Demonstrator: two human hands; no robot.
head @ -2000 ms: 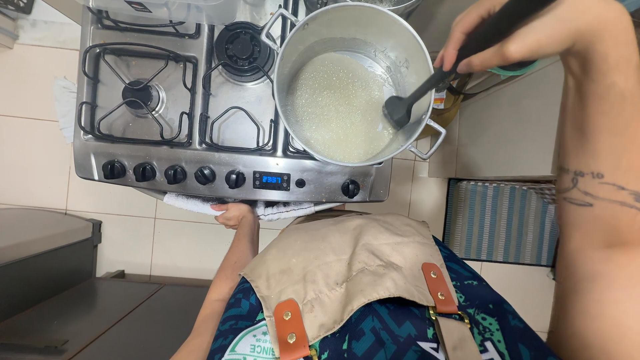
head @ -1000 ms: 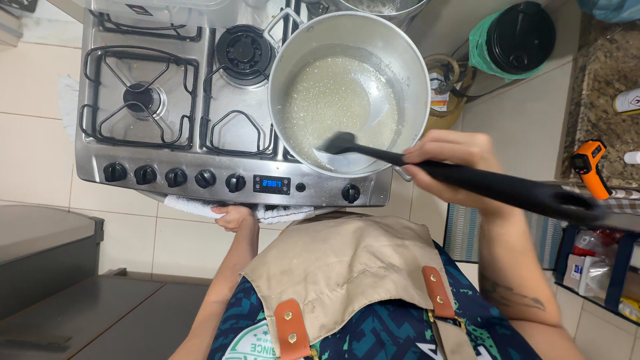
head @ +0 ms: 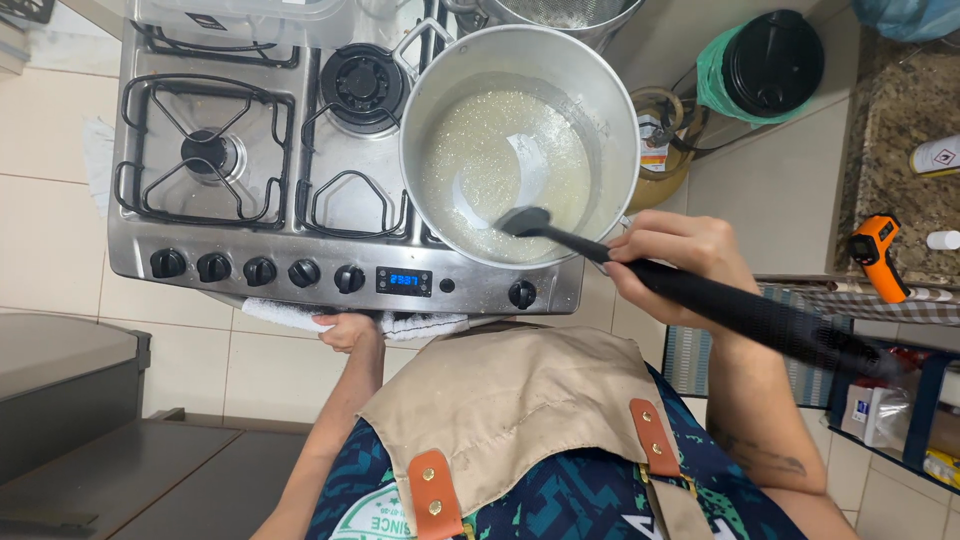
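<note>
My right hand (head: 675, 262) grips the handle of a long black kitchen utensil (head: 720, 300), whose head dips into a large aluminum pot (head: 411, 142) near the rim closest to me. Inside the pot is a pale, bubbly liquid (head: 487, 150), with curved patches of the pot bottom showing. The pot stands on the right side of a stainless steel gas stove (head: 480, 289). My left hand (head: 349, 331) is at the stove's front edge, closed around the bar where a white towel (head: 424, 325) hangs; its fingers are partly hidden.
Behind the pot stands another metal pot with a strainer (head: 566, 11). A gas cylinder (head: 660, 184) and a bin with a green bag (head: 712, 75) are to the right. An orange infrared thermometer (head: 877, 255) lies at the granite counter's (head: 885, 150) edge. A plastic container (head: 315, 22) sits at the stove's back left.
The utensil's head has moved from the pot's right side to its near side, and lately a little to the right. My right hand has come down beside the near rim. My left hand stays put.
</note>
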